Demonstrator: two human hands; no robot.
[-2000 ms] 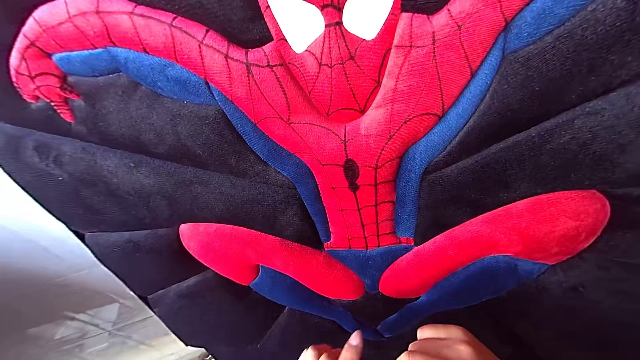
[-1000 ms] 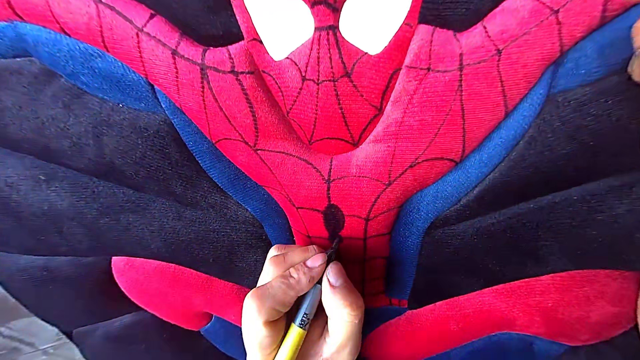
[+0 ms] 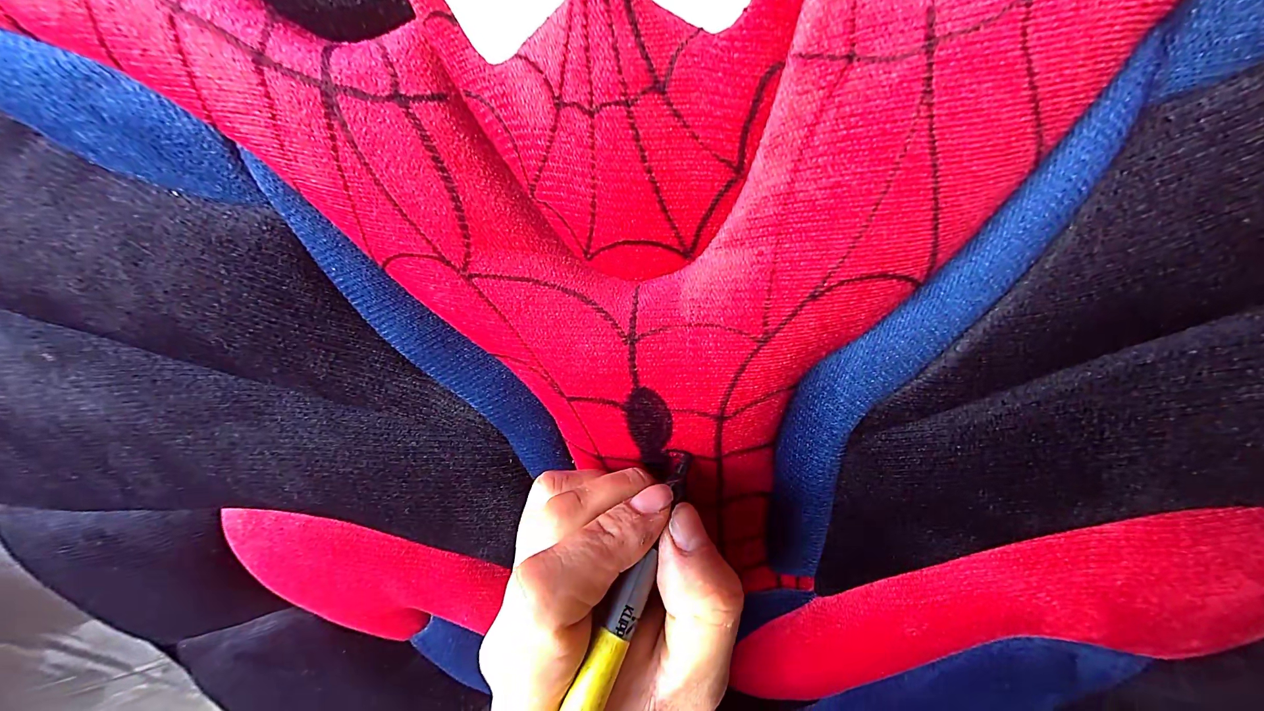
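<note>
Near the bottom centre, my left hand (image 3: 612,583) pinches a slim marker with a grey and yellow barrel (image 3: 597,667) between thumb and fingers. Its dark tip (image 3: 679,469) meets the red torso of a padded Spider-Man figure (image 3: 681,365), just below a filled black oval (image 3: 649,420). The fingertips rest against the plush fabric and cover part of the lower torso. Thin black web lines run over the red chest, arms and mask. My right hand is out of view.
Black padded fabric (image 3: 1066,415) with folds surrounds the figure. Blue strips (image 3: 849,395) edge the torso, and red legs (image 3: 1007,583) spread below on both sides. A grey surface (image 3: 79,652) shows at the lower left.
Two seconds ago, fingers rested at the bottom edge; since then my left hand has come up over the torso with the marker. Fingers seen at the right edge one second ago are gone. The view is closer.
</note>
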